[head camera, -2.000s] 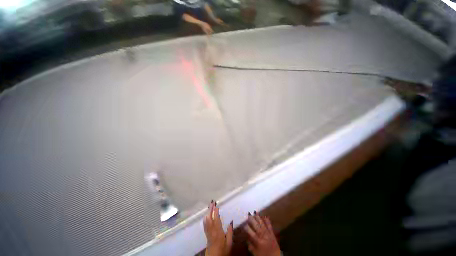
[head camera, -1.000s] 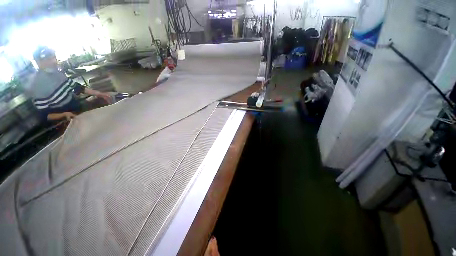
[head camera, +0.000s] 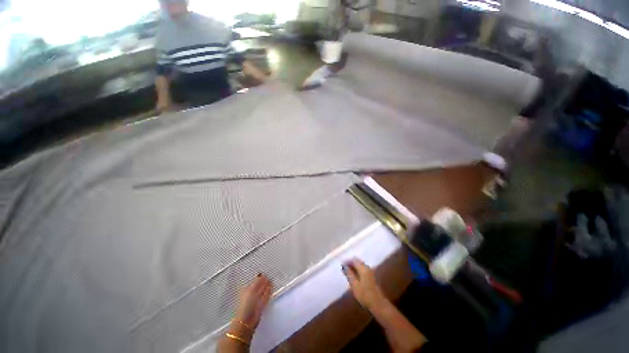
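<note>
The grey-beige striped fabric (head camera: 172, 234) covers the table, with a dark fold line across it and a pale edge line near me. My left hand (head camera: 254, 302), with bangles at the wrist, is on the cloth near its front edge, fingers bent; blur hides whether it pinches the cloth. My right hand (head camera: 361, 283) is over the white underlay paper (head camera: 310, 303), fingers slightly apart, with nothing seen in it. The cutter track (head camera: 379, 208) lies beyond my right hand, with the blurred end cutter (head camera: 447, 247) at the table's right edge.
A person in a striped top (head camera: 195, 58) stands across the table, arms lowered to the cloth's far edge. A large fabric roll (head camera: 441, 79) is at the far right end. Brown table wood (head camera: 431, 189) shows beyond the track. Dark floor lies at the right.
Both my hands have come into view at the front edge. The view has turned, so the track, cutter and fabric roll look nearer. The other person appears more upright and closer to the middle.
</note>
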